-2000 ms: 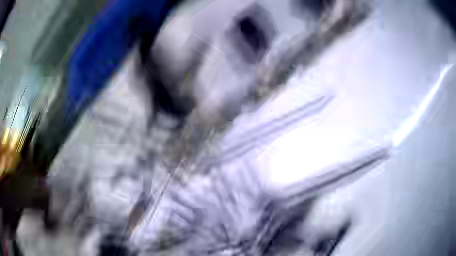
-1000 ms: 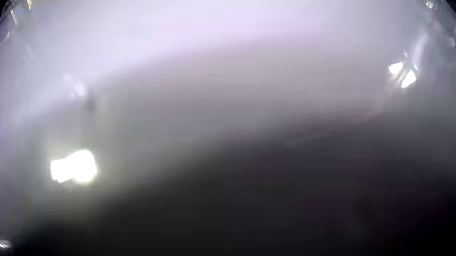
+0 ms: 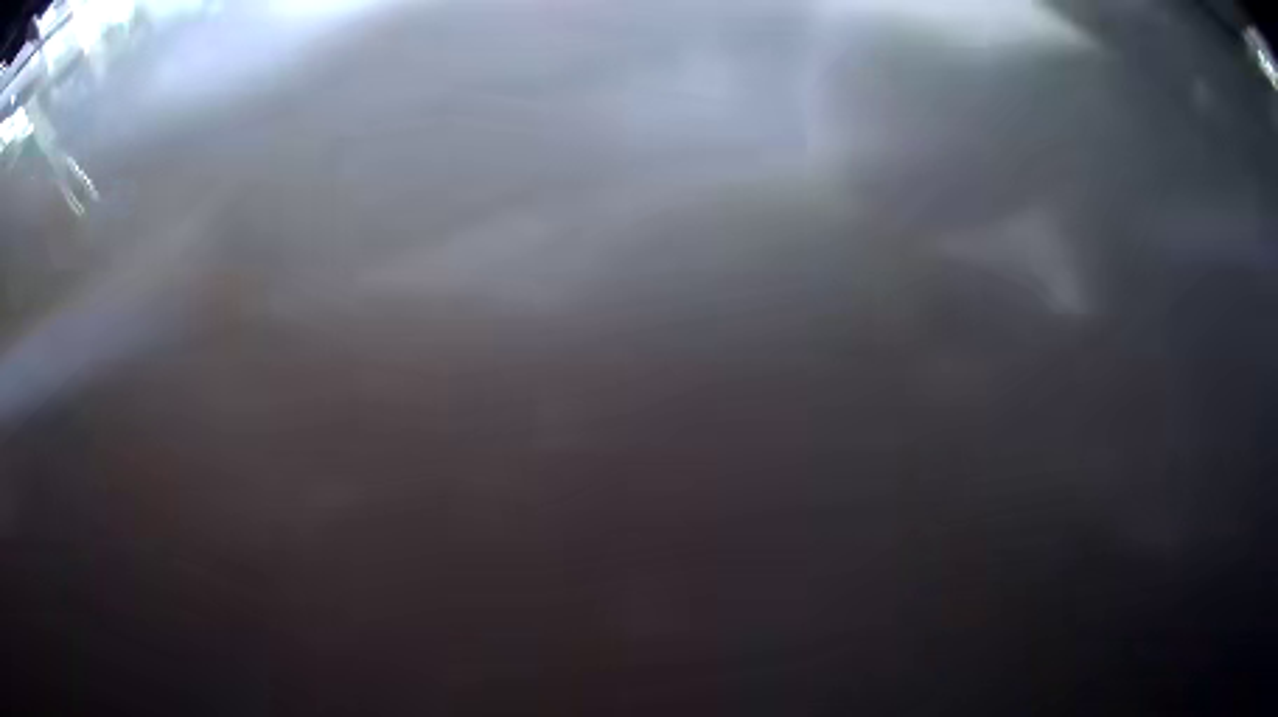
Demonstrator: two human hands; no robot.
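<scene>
A dark, blurred surface (image 3: 631, 462) fills nearly the whole head view, very close to the camera. It is grey towards the top and almost black at the bottom. I cannot tell what it is. No hand can be made out, neither my left hand nor my right hand. No work piece can be made out.
Small bright, blurred shapes (image 3: 56, 154) show at the top left corner, too unclear to name. A small bright streak (image 3: 1261, 56) shows at the top right edge. A pale bluish band (image 3: 84, 343) lies at the left edge.
The pale cluttered scene of two seconds ago has given way to a close, dark blur. Since one second ago the view has darkened and the two bright spots are gone.
</scene>
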